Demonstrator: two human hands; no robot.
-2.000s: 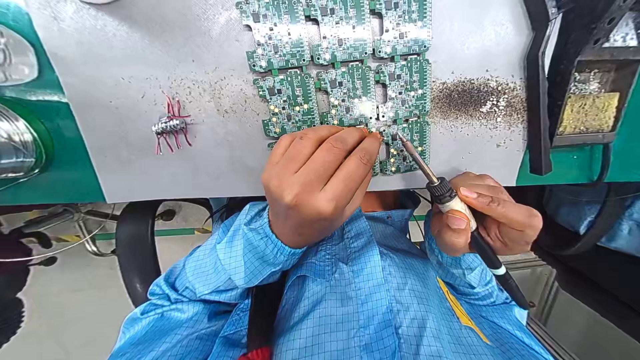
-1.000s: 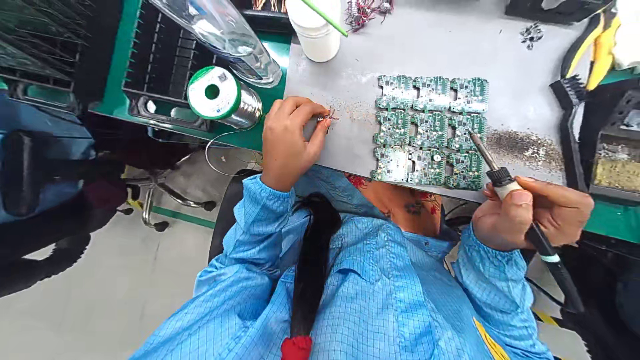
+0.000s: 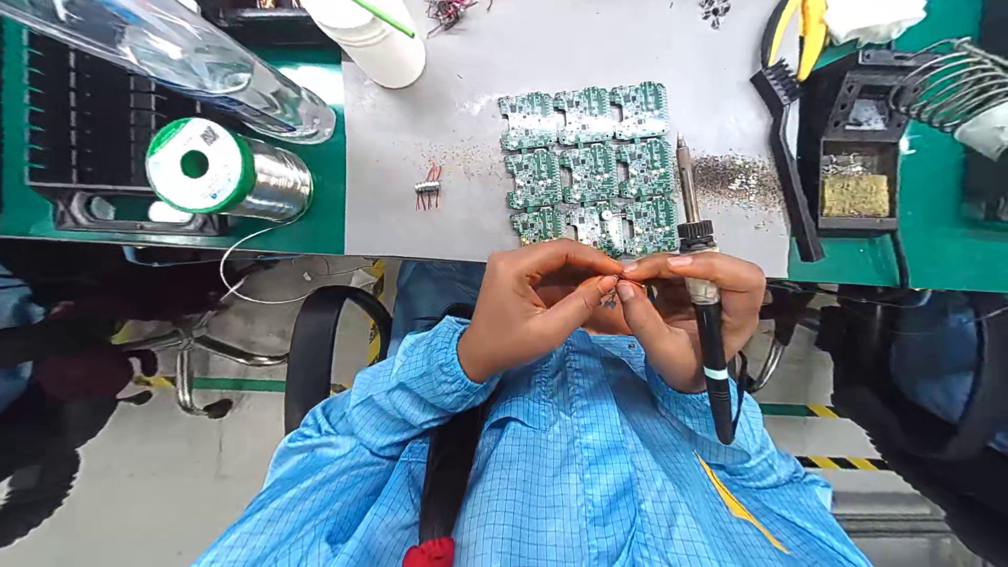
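Between the fingertips of my left hand (image 3: 543, 303) is a small part with thin red wires (image 3: 628, 280), partly hidden by the fingers. The thumb and forefinger of my right hand (image 3: 697, 303) pinch the same part from the other side. A soldering iron (image 3: 711, 339) also rests in my right hand, its bare tip pointing up the table, beside the boards. Just beyond both hands lies a panel of green circuit boards (image 3: 589, 169), its near edge partly covered by my fingers. Several small wired parts (image 3: 428, 187) lie in a bundle left of the panel.
A solder wire spool (image 3: 228, 169), a clear bottle (image 3: 236, 79) and a white bottle (image 3: 382, 47) stand at left. Dark debris (image 3: 732, 179) lies right of the boards, beside a black brush (image 3: 790, 157), a yellow sponge (image 3: 855, 195) in its holder, yellow-handled pliers (image 3: 811, 31) and a coiled iron stand (image 3: 941, 90).
My left hand has moved right from beside the small wired parts, and my right hand has come left with the iron. They now meet at the small red-wired part, near the boards' lower edge.
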